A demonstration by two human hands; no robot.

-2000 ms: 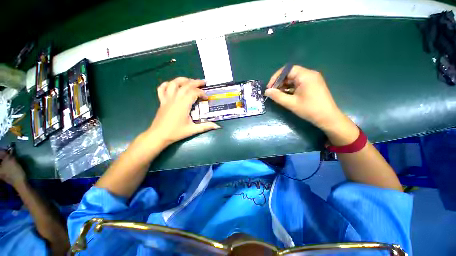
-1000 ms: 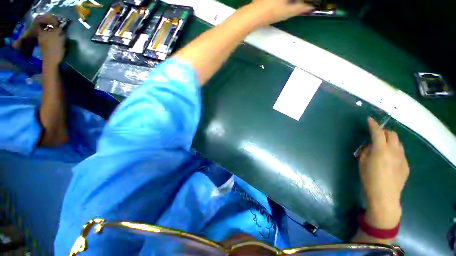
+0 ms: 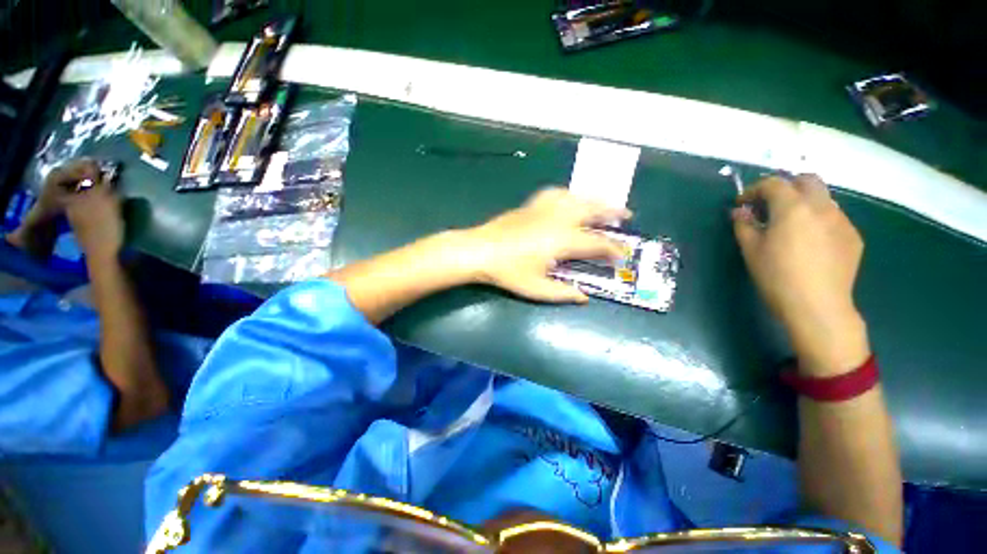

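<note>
An opened phone (image 3: 654, 273) lies face up on the green mat, silvery inside with a speckled circuit board at its right end. My left hand (image 3: 530, 249) lies over its left part, fingers at the far edge and thumb at the near edge, hiding much of it. My right hand (image 3: 806, 254) is to the right of the phone, apart from it, fingertips pinched on a thin pale tool (image 3: 739, 184) that looks like the tweezers; most of it is hidden. A white card (image 3: 604, 173) lies just beyond the phone.
Three opened phones (image 3: 251, 139) are grouped at left by a clear plastic bag (image 3: 276, 233). White strips (image 3: 114, 103) lie farther left, near another worker's hands (image 3: 87, 200). A long white edge strip (image 3: 487, 103) crosses beyond, with phones (image 3: 612, 22) on the green surface past it.
My left hand has come back from beyond the white strip and now rests on a phone before me. One phone is gone from the group at left. My right hand remains at the right.
</note>
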